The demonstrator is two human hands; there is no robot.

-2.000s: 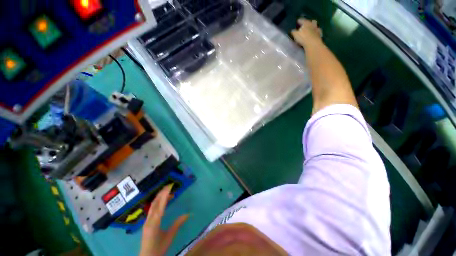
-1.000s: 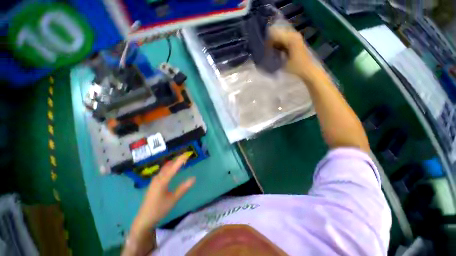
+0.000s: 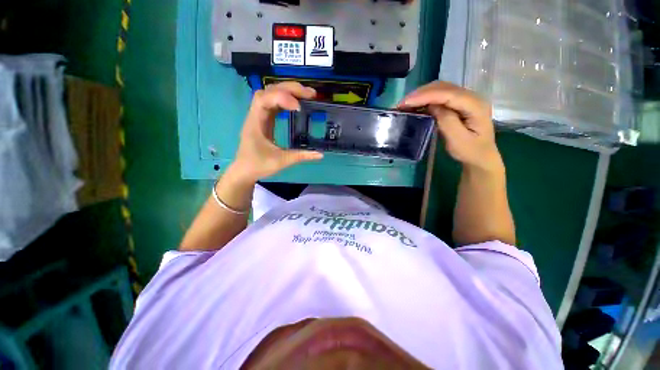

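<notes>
A black oblong housing (image 3: pixel 362 131) is held level in front of my chest, its open hollow side facing up, with a blue patch and a small marking inside near its left end. My left hand (image 3: pixel 271 130) grips the left end, thumb and fingers on its two long sides. My right hand (image 3: pixel 459 123) holds the upper right corner. Behind the housing is the blue button box (image 3: pixel 376 88), partly covered, with a yellow arrow showing. The base plate (image 3: pixel 362 29) with a hot-surface label (image 3: pixel 302 45) lies above it.
The clear blister tray (image 3: pixel 550 65) is at the upper right beside the teal workbench (image 3: pixel 195 137). Black housings (image 3: pixel 601 290) lie on the dark green line at the far right. White stacks (image 3: pixel 32 144) and brown cardboard (image 3: pixel 94 137) are at the far left.
My right hand has come from over the tray to the front of my chest with the housing. My left hand has left the button box and taken the housing's left end. The view has shifted.
</notes>
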